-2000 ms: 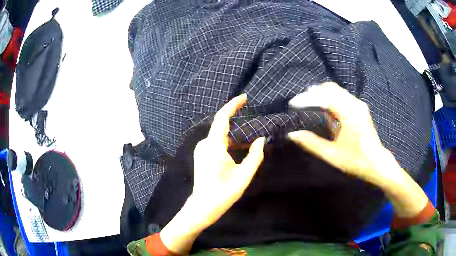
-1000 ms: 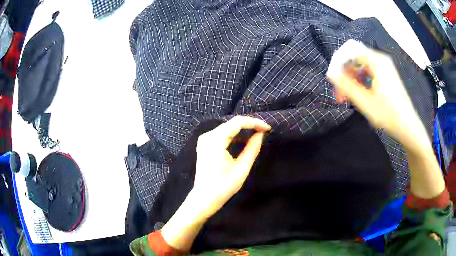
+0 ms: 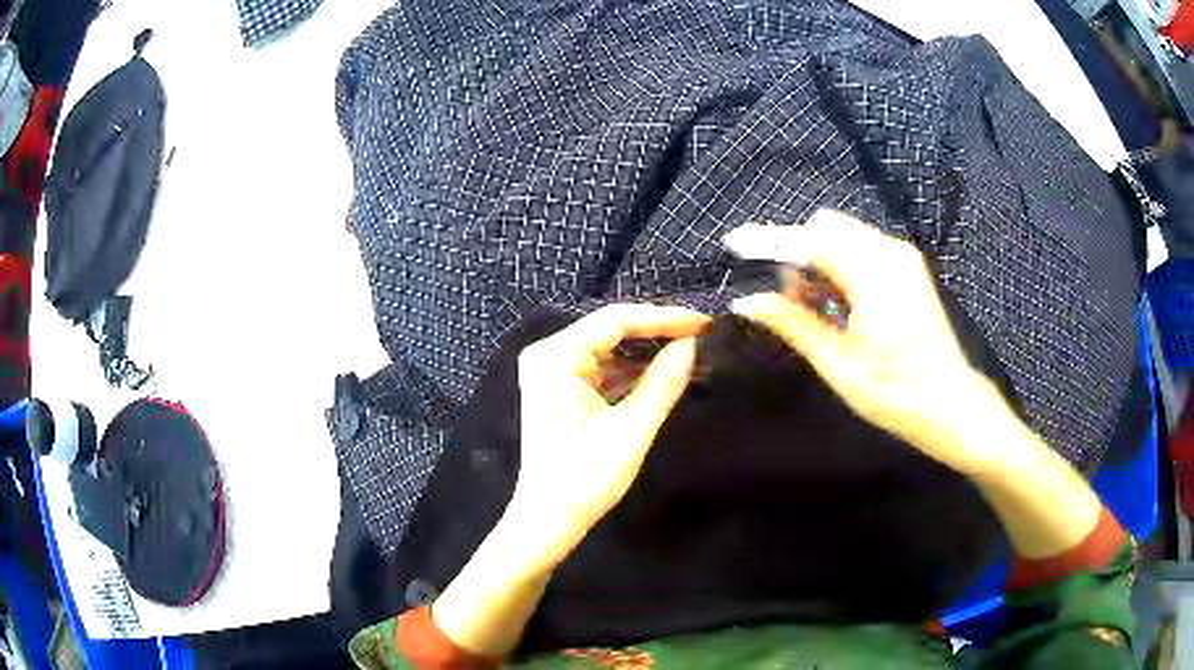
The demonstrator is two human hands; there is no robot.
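The dark coat with a thin white grid check (image 3: pixel 550 170) covers the middle and right of the table, its plain black facing (image 3: pixel 786 484) nearest me. My left hand (image 3: pixel 596 419) pinches the fabric edge between thumb and index finger. My right hand (image 3: pixel 871 340) is just right of it over the same edge, thumb and index finger a little apart, with a whitish wrap on a finger. Small thread snips (image 3: pixel 828 304) show in my right palm. A needle or thread cannot be made out. A button (image 3: pixel 419 592) shows on the black cloth at the lower left.
A round black button tray (image 3: pixel 164 504) with a red rim stands at the left, beside a small black-and-white cylinder (image 3: pixel 66 429). A black pouch (image 3: pixel 105 190) lies behind them. Small-check cloth (image 3: pixel 272 16) is at the far edge. Blue crates show beside the table (image 3: pixel 1137 432).
My right hand was raised to the upper right a second ago and has come back down beside my left hand. My left hand has stayed pinching the edge.
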